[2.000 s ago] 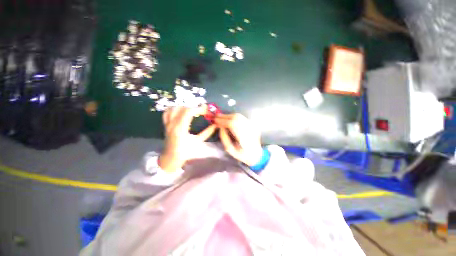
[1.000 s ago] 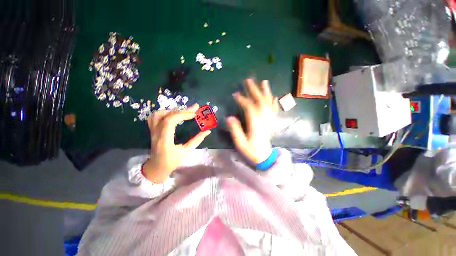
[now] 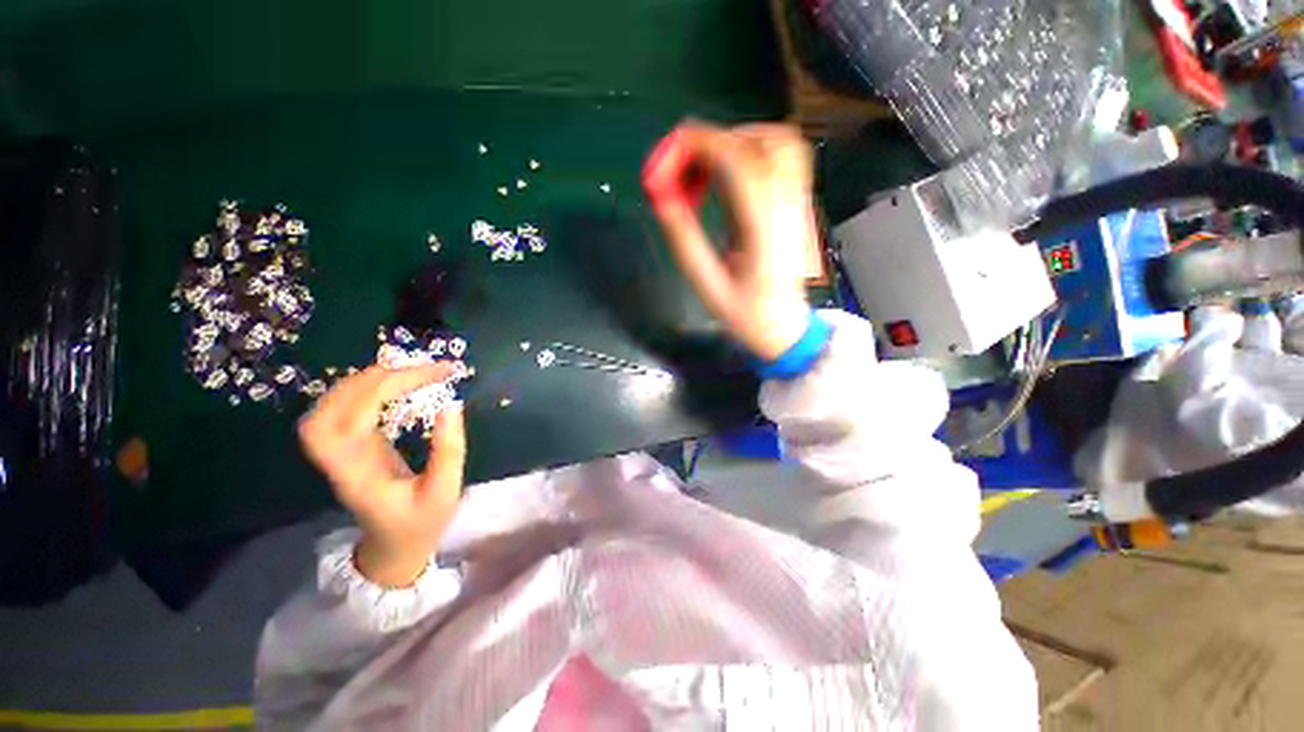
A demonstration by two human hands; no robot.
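My right hand point(image 3: 751, 229), with a blue wrist strap point(image 3: 795, 349), holds a red housing point(image 3: 667, 169) between thumb and fingers, raised over the right part of the green mat. My left hand point(image 3: 386, 451) is beside the pile of white small parts point(image 3: 423, 389), thumb and fingers apart; no held thing shows in it. Tweezers point(image 3: 608, 360) lie on the mat between the hands. A larger silver-and-dark pile of small parts point(image 3: 246, 303) lies farther left.
A black plastic tray point(image 3: 65, 329) is at the far left. Small white parts point(image 3: 508, 240) lie mid-mat. At right are a white box unit point(image 3: 930, 272), a blue unit point(image 3: 1108, 286) and clear blister trays point(image 3: 987, 86). A black hose and another person's sleeve point(image 3: 1176, 401) show far right.
The red housing has passed from my left hand to my right hand, which has moved up and right. The view has shifted right. Tweezers now show on the mat.
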